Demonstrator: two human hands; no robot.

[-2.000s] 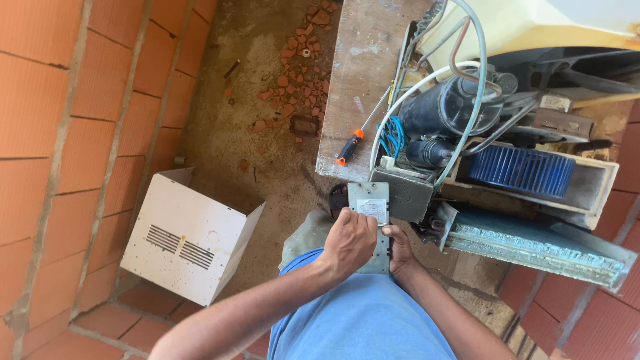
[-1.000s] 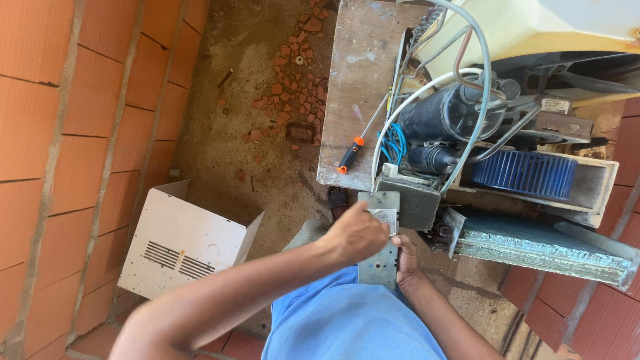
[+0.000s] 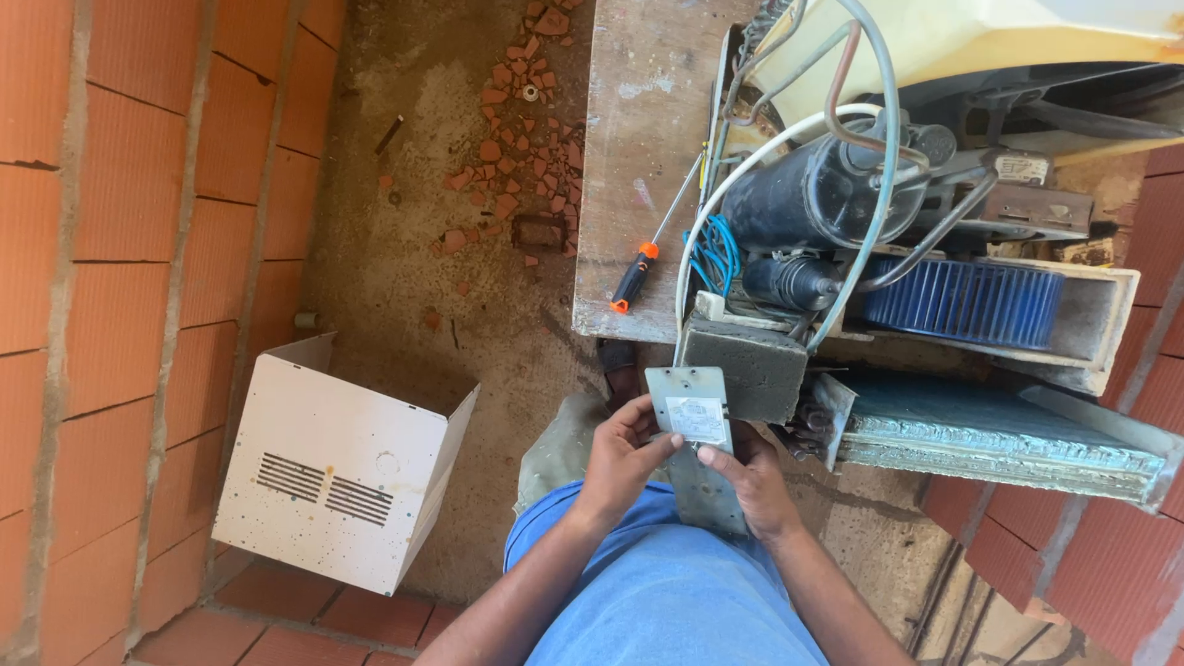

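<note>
A narrow grey metal plate (image 3: 705, 495) with a printed label (image 3: 696, 419) lies lengthwise in front of my blue shirt. My left hand (image 3: 622, 453) holds its left edge, thumb on the face by the label. On the opposite edge my right hand (image 3: 757, 481) grips it, thumb tip just below the label. The plate's top end meets a grey foam-like block (image 3: 745, 361), where a white cable (image 3: 689, 268) runs down. A screwdriver with a black and orange handle (image 3: 635, 277) rests on the wooden table (image 3: 629, 139), left of a coil of blue wire (image 3: 717, 252).
On the table stands an opened air conditioner with a black compressor (image 3: 786, 194), copper tubes and a blue blower wheel (image 3: 967, 301). A finned coil (image 3: 999, 430) juts out at the right. A white metal casing (image 3: 324, 472) and broken brick pieces (image 3: 509, 157) lie on the floor.
My left hand has come down from over the label to the plate's left edge, so the label now shows. My right hand remains at the right edge.
</note>
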